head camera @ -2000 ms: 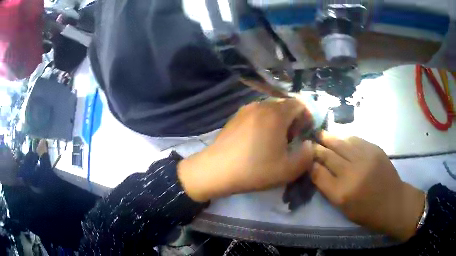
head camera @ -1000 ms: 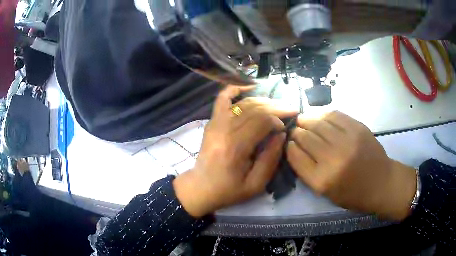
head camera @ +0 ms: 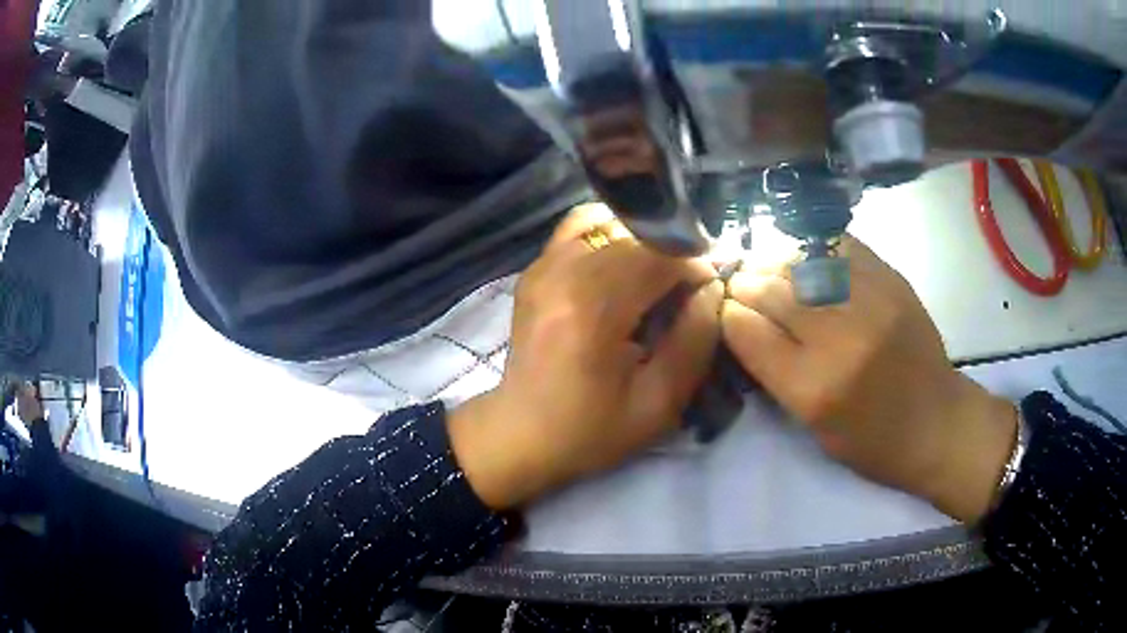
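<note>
My left hand (head camera: 593, 359) and my right hand (head camera: 853, 371) meet under the needle area (head camera: 729, 241) of the sewing machine (head camera: 742, 87). Their fingertips pinch a small dark strip (head camera: 717, 402), whose loose end hangs down between them toward the table's front edge. The fingers hide most of the strip. The charcoal-grey shell (head camera: 346, 173) is heaped left of the machine. Its white quilted lining (head camera: 451, 352) with dark diamond lines shows along the shell's lower edge, beside my left hand.
Scissors with red and yellow loop handles (head camera: 1020, 235) lie at the right, with a blue-grey thread scrap (head camera: 1088, 398) below them. A blue cord (head camera: 140, 371) crosses the left side. A grey box (head camera: 50, 297) and another person's hand (head camera: 27, 403) are at the far left.
Both hands have moved up to the needle area with the dark strip between them. The machine head and scissors appear shifted as the view moved. More quilted lining shows than two seconds ago.
</note>
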